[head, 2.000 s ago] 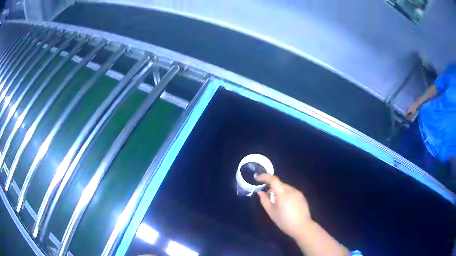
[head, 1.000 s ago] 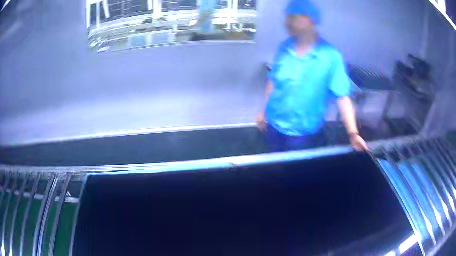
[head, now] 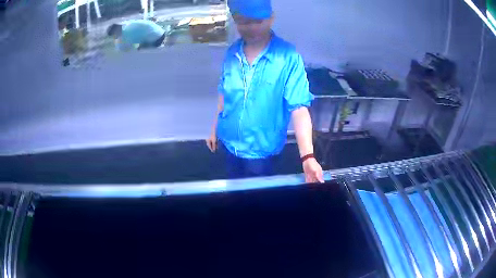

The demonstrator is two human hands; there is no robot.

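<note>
The large black panel (head: 190, 233) lies flat on the roller conveyor right in front of me and runs past the lower edge of the picture. A light-blue edge strip (head: 217, 185) shows along its far border. Neither of my hands is in the picture. No tape roll shows on the visible part of the panel.
A person in blue (head: 255, 103) stands across the panel, one hand on its far edge. Rollers (head: 435, 217) lie at the right over a blue sheet (head: 391, 233); more rollers (head: 13, 233) show at the left. Tables with equipment (head: 375, 81) stand behind; a window (head: 185, 27) shows another person bending.
My view has lifted from the panel and swung right. My hand and the white tape roll have left the picture. The person across now shows further left, a hand still at the panel edge.
</note>
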